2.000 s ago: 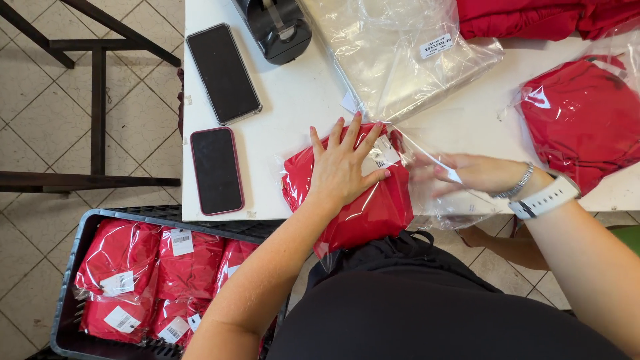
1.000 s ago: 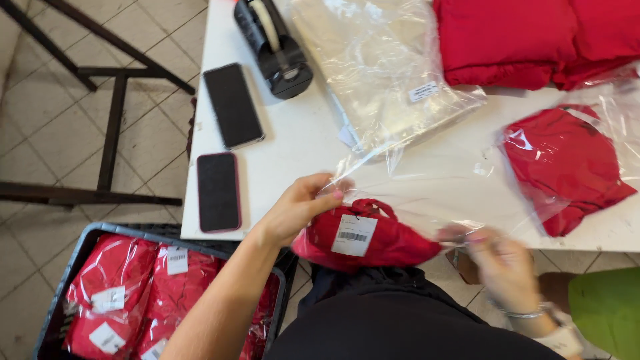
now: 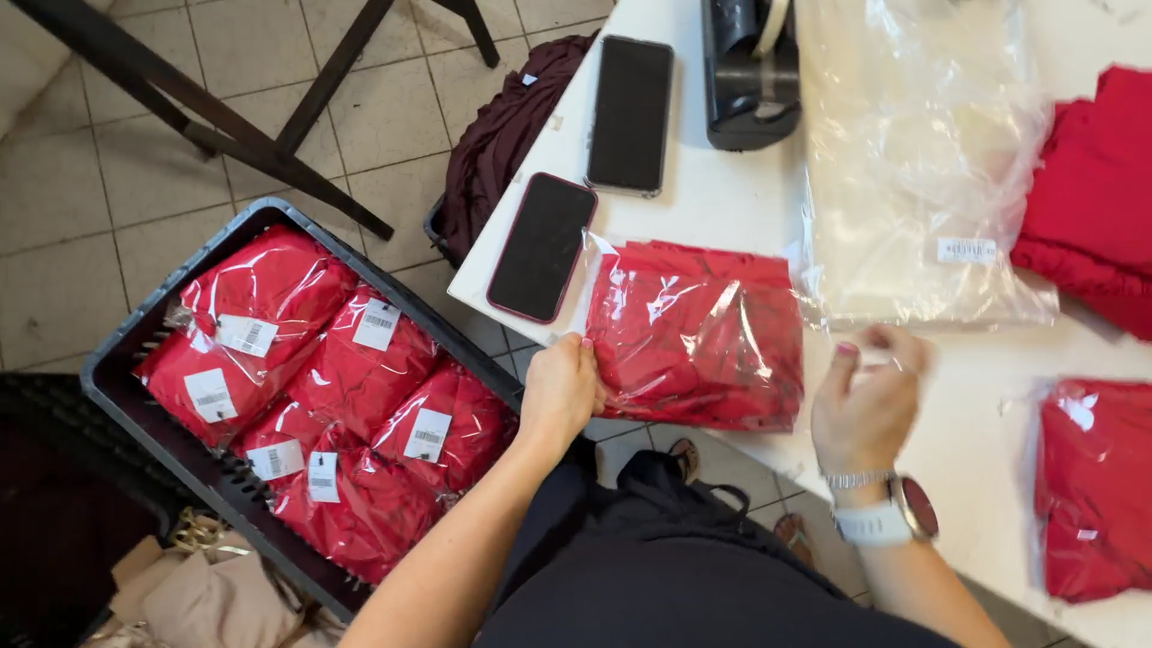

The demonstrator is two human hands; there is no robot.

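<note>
A red garment in a clear plastic bag (image 3: 697, 337) lies at the near edge of the white table, its front part over the edge. My left hand (image 3: 562, 387) grips the left near corner of this bag, thumb on top. Just right of the bag, my right hand (image 3: 868, 391) is raised with bent fingers, somewhat blurred; whether it pinches any clear film cannot be told. Beyond that hand lies a stack of clear plastic bags (image 3: 918, 180) with a barcode label. Another bagged red garment (image 3: 1093, 486) rests at the right.
A black plastic crate (image 3: 450, 342) with several bagged, tagged red garments stands lower left. Two phones (image 3: 542, 247) (image 3: 630, 115) and a black tape dispenser (image 3: 751, 81) are on the table. Folded red fabric (image 3: 1089, 198) lies right. Dark metal legs (image 3: 333, 72) stand upper left.
The bagged garment now lies flatter, with its white tag out of sight. My left hand has shifted to its corner, and my right hand is now up beside it. The view has swung toward the crate.
</note>
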